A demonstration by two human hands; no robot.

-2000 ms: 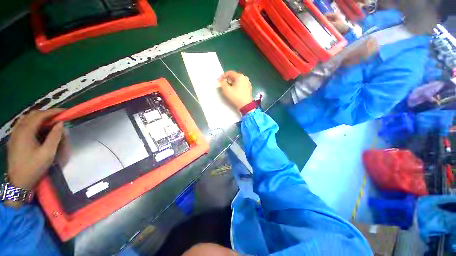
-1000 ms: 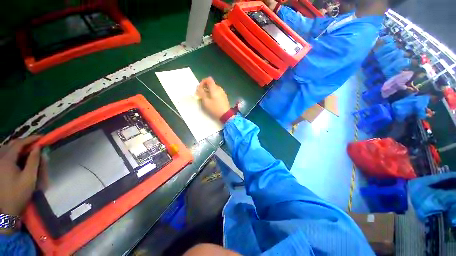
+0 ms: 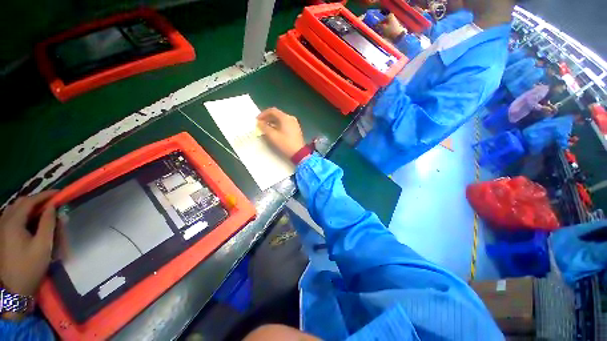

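An open tablet unit [image 3: 170, 229] lies in an orange-red foam tray [image 3: 200, 154] at the lower left. A silver-grey battery [image 3: 113, 230] with a thin dark line across it fills most of it, and the main board [image 3: 185, 193] is at its right end. My left hand [image 3: 25, 246] grips the tray's left edge, thumb over the tablet's side. My right hand [image 3: 283, 132] rests on a cream record sheet [image 3: 256, 156] right of the tray, fingers pinched around a slim pale pen [image 3: 261, 124], mostly hidden.
Stacked orange-red trays [image 3: 333, 70] lean together beyond the sheet. Another tray with a tablet [image 3: 126, 60] lies on the green belt behind a chipped white rail [image 3: 86, 148]. A metal post [image 3: 257, 33] stands at the rail. A person in a blue smock [image 3: 439, 93] is at the right.
The tray, sheet and stacked trays sit further left in the picture than two seconds ago as the view shifted. My right hand stays on the sheet, my left on the tray.
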